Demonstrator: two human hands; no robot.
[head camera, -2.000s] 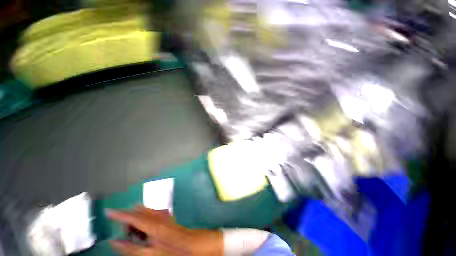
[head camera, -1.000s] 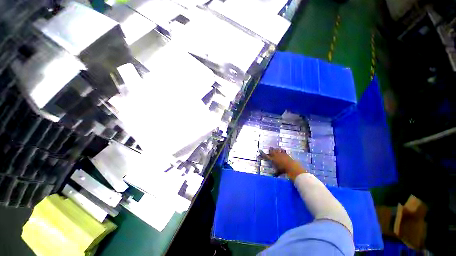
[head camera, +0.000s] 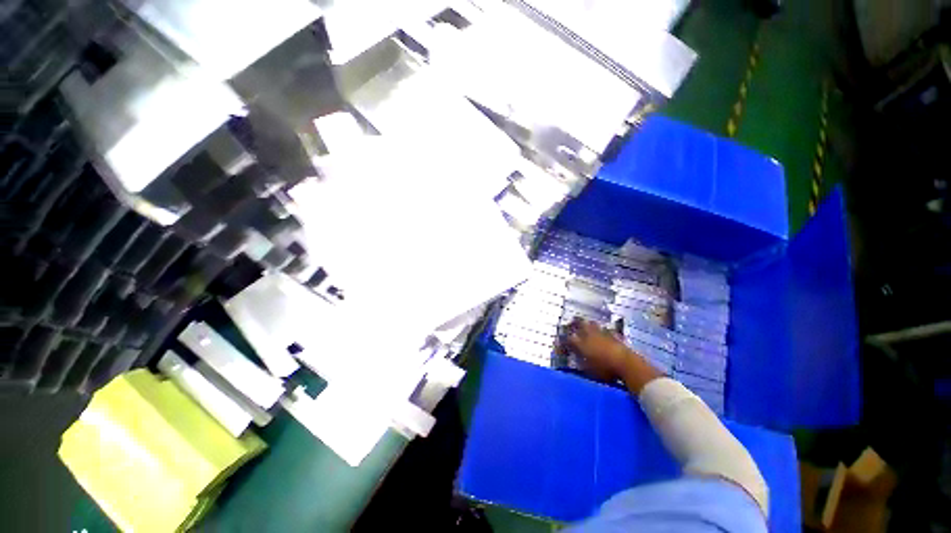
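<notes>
My right hand (head camera: 598, 350) reaches down into the blue bin (head camera: 568, 432), fingers bent and pointing down on the small metal parts (head camera: 649, 331). The parts are grey-silver and packed in tight rows. A darker gap shows by my fingertips. Whether the fingers grip a part is hidden by the hand. The bin's blue flaps stand open around it. My left hand is out of the picture.
A squarish stack of yellow insulating sheets (head camera: 156, 448) lies on the green bench mat (head camera: 323, 474) at lower left. Stacked metal shells (head camera: 83, 250) and glaring metal plates (head camera: 417, 198) cover the bench beside the bin. An open brown carton (head camera: 857, 489) stands at lower right.
Since one second ago the view has shifted, so the bin and bench sit further right and lower. My right hand is still in the bin, its fingers deeper among the parts.
</notes>
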